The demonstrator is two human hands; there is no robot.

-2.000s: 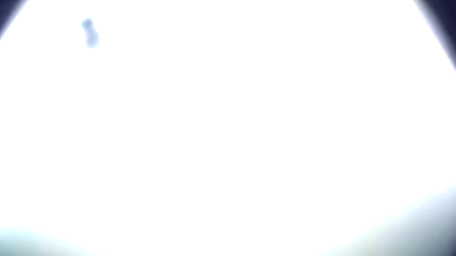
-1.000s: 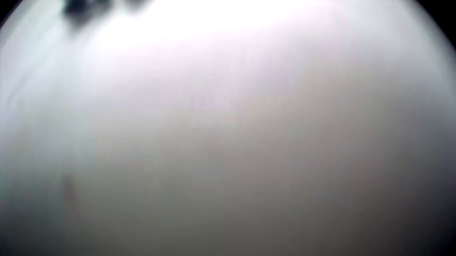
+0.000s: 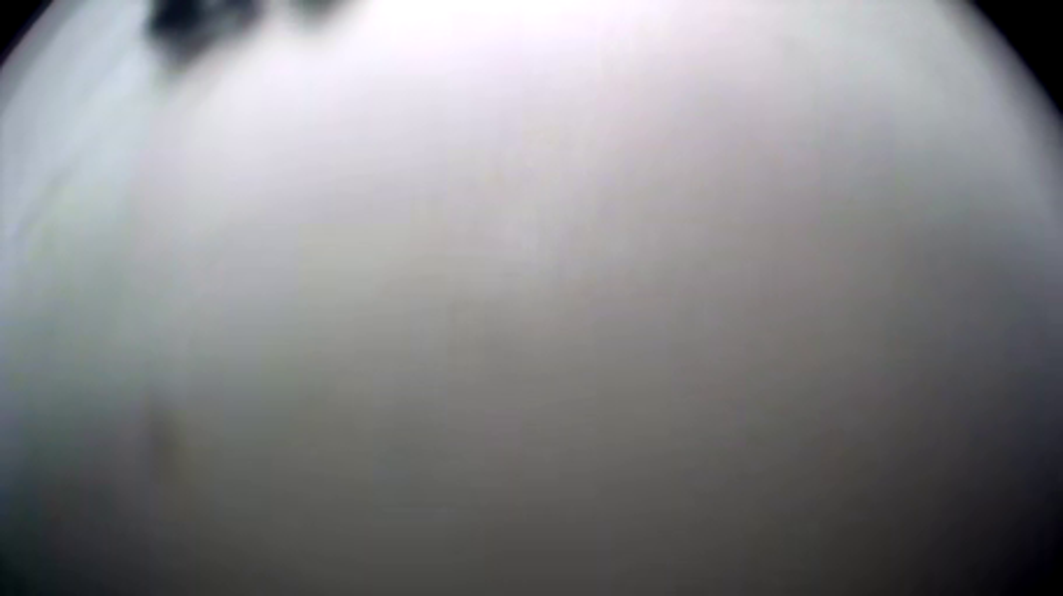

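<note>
A blurred pale grey surface (image 3: 525,326) fills nearly the whole head view, very close to the camera. I cannot tell what it is. A dark blurred shape (image 3: 198,23) is cut off by the top edge at the upper left, with a smaller dark patch just right of it. Neither can be made out. My left hand and my right hand are not in view.
A faint brownish smudge (image 3: 163,440) shows at the lower left. Faint slanting lines show along the upper left rim. The corners are dark.
The view was almost wholly white two seconds ago and is now grey. Since one second ago it has become slightly dimmer at the top; the dark shapes at the upper left have hardly moved.
</note>
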